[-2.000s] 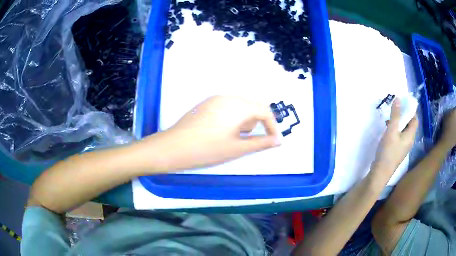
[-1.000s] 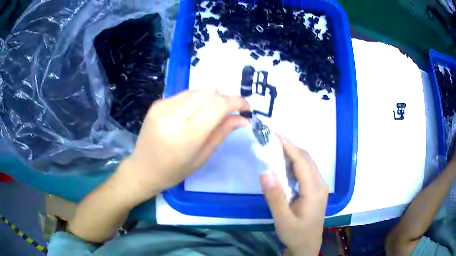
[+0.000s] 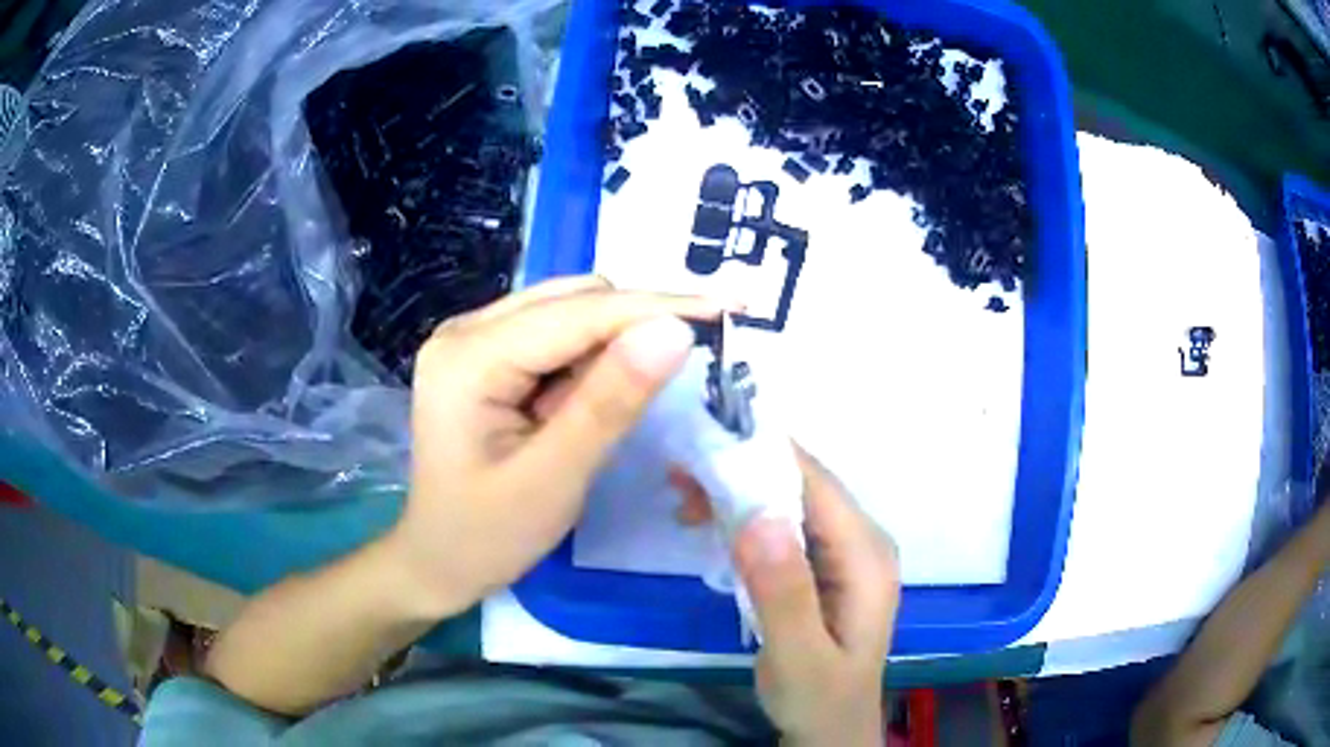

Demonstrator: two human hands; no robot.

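My left hand (image 3: 533, 416) pinches the lower end of a black moulded shot (image 3: 715, 219) between thumb and fingertips, over the near part of the blue tray (image 3: 1053, 438). The shot has a rounded bar, small rectangles and an angular frame. My right hand (image 3: 824, 584) is closed around white-wrapped side cutters (image 3: 751, 474). Their short silver jaws are right beside the left fingertips, at the shot's lower end. Whether the jaws are closed is unclear. Many cut black parts (image 3: 817, 80) lie heaped at the tray's far end on the white liner (image 3: 890, 438).
An open clear plastic bag (image 3: 161, 263) with a dark mass of mouldings (image 3: 423, 190) lies left of the tray. A white pad (image 3: 1167, 482) under and right of the tray bears one black piece (image 3: 1198, 352). Another person's arm (image 3: 1240, 628) and blue tray (image 3: 1305, 336) are at the right.
Two seconds ago my left hand was over a shot in the tray and my right hand held the cutters above the pad. Now both meet at the shot. The view has shifted, moving the tray rightwards.
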